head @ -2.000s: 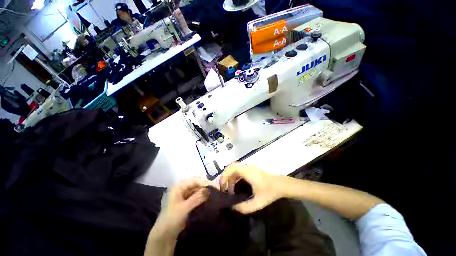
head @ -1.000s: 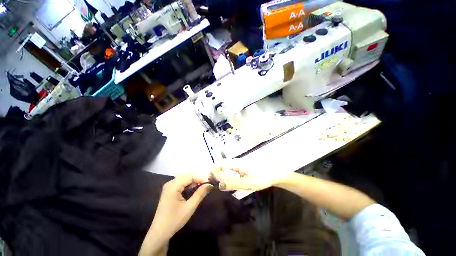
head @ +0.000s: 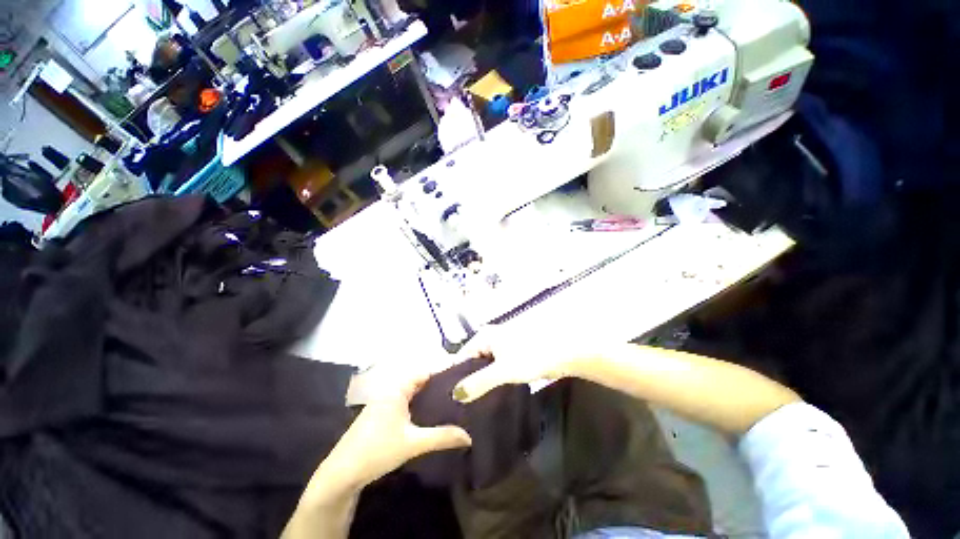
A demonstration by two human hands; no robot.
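Note:
The dark garment piece [head: 458,405] lies between my hands at the table's front edge, joined to a large dark cloth heap [head: 179,390] on the left. My left hand [head: 395,426] is on the cloth, thumb spread away from the fingers, which rest on its upper edge. My right hand [head: 511,368] holds the cloth's upper edge, thumb in front and fingers behind, partly washed out by glare. The white JUKI sewing machine [head: 568,137] stands beyond. Its presser foot area [head: 461,258] is above and left of my right hand, not touching the cloth.
Pink-red snips [head: 611,224] lie on the machine bed beside a crumpled white scrap [head: 695,207]. An orange box [head: 590,30] stands behind the machine. A blue-green basket [head: 216,181] and another white sewing table [head: 326,90] are at the back left.
My hands were close together pinching a small part of the cloth. Now they are farther apart, my left thumb has opened, and the cloth between them is spread flatter.

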